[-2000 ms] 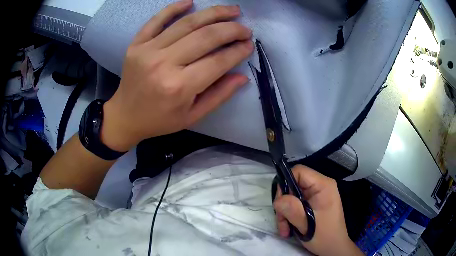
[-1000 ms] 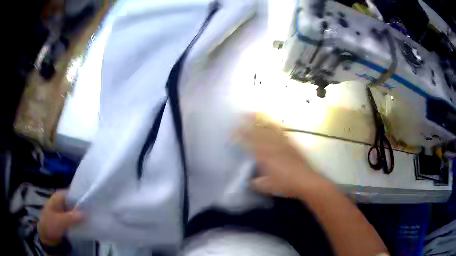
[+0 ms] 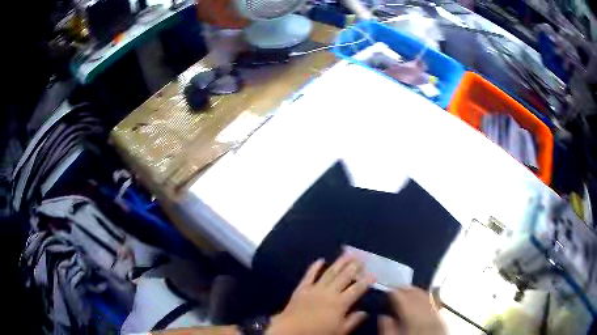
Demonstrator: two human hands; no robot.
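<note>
A black garment panel (image 3: 386, 219) lies face up on the white table (image 3: 327, 124), with a notched far edge. A small pale strip (image 3: 379, 267) lies on it near the front. My left hand (image 3: 327, 298) is flat on the panel with fingers spread, fingertips at the strip's left end. My right hand (image 3: 412, 314) is blurred and cut off by the lower edge, at the strip's near side; whether it grips anything cannot be told. The sewing machine (image 3: 556, 242) is at the right, blurred, its needle area just right of the panel.
A cardboard box (image 3: 163, 141) with sunglasses (image 3: 213, 86) and a small fan (image 3: 278, 29) is at the left. A blue basket (image 3: 452, 72) and an orange basket (image 3: 546, 147) holding strips stand at the far side. Heaped cut pieces (image 3: 72, 248) lie at lower left.
The panel has gone from pale reverse up to black face up on the table. Both hands have come together at the pale strip. The scissors, seen earlier, are not clearly visible. The view has shifted left.
</note>
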